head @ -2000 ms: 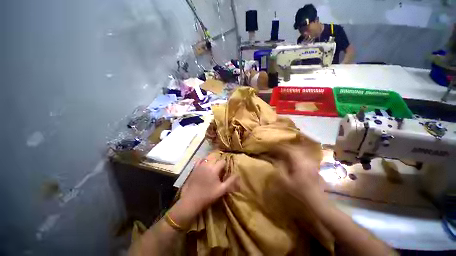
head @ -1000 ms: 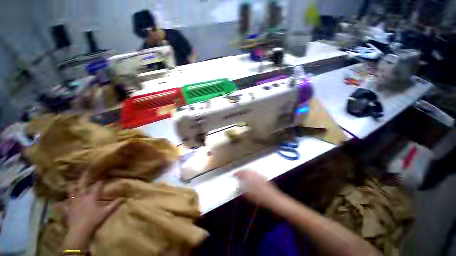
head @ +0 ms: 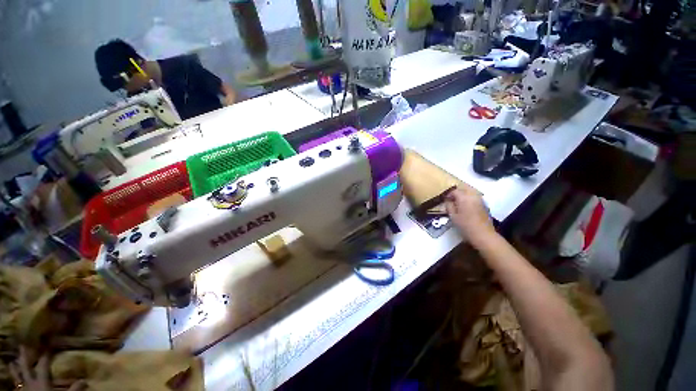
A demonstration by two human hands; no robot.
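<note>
My right hand (head: pixel 467 214) pinches the near edge of a flat tan pattern piece (head: pixel 427 179) beside the purple end of the sewing machine (head: pixel 259 218). The edge is lifted, and small white and metal items show on a dark patch beneath it. My left hand (head: pixel 32 374) is at the bottom left edge, mostly cut off and dim, at the heaped tan garment pieces (head: pixel 72 305); its grip cannot be made out. Blue-handled scissors (head: pixel 375 269) lie on the white table in front of the machine.
Red basket (head: pixel 137 202) and green basket (head: pixel 240 162) stand behind the machine. A black object (head: pixel 504 153) and red-handled scissors (head: pixel 481 111) lie on the right table. A tan bundle (head: pixel 496 332) lies low right, near a white sack (head: pixel 599 237). A person sits at another machine.
The view has swung right. My right hand has moved from the table's front edge to the flat tan piece and taken its edge. My left hand has slid towards the picture's lower left.
</note>
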